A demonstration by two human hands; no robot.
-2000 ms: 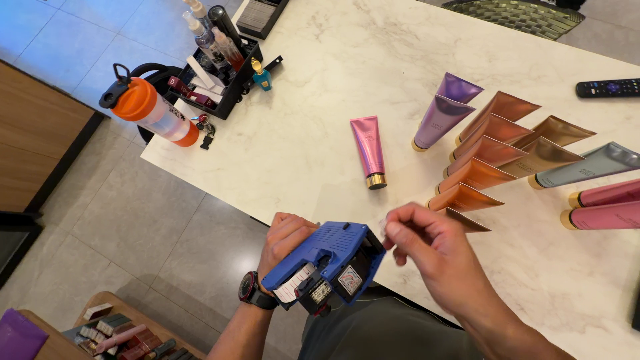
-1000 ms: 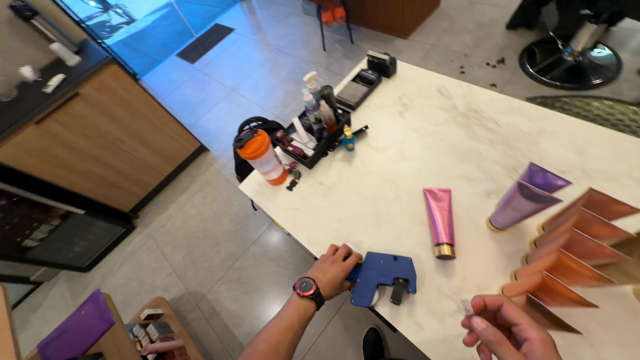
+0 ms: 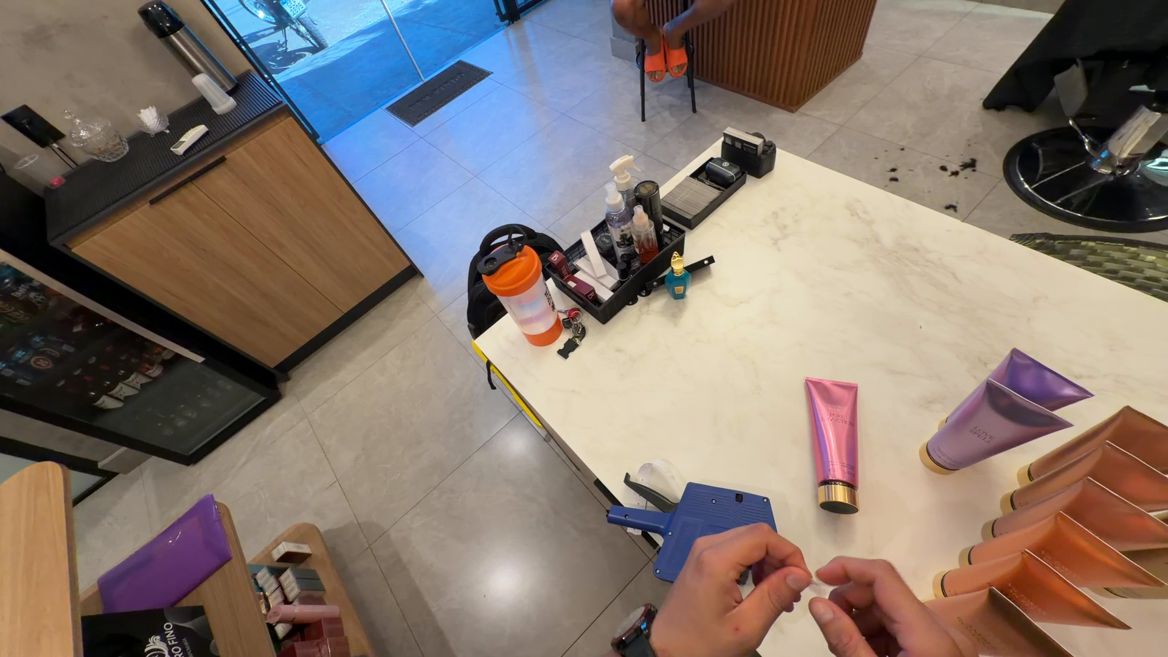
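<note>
My left hand and my right hand meet fingertip to fingertip low in the view. A tiny pale piece, too small to identify, is pinched between them; which hand bears it is hard to tell. Behind my left hand a blue price-label gun lies at the table's edge, partly hidden by it. A pink metallic tube with a gold cap lies on the marble-look table beyond my hands. Purple tubes stand to the right, near a row of several orange-bronze tubes.
An orange shaker bottle, keys, a black tray of bottles and boxes, and a small teal bottle stand at the table's far left corner. Behind them is another black tray. A seated person's feet show beyond the table.
My left hand has let go of the label gun, which lies on the table, and has moved right to meet my right hand. The view has swung up and left since two seconds ago.
</note>
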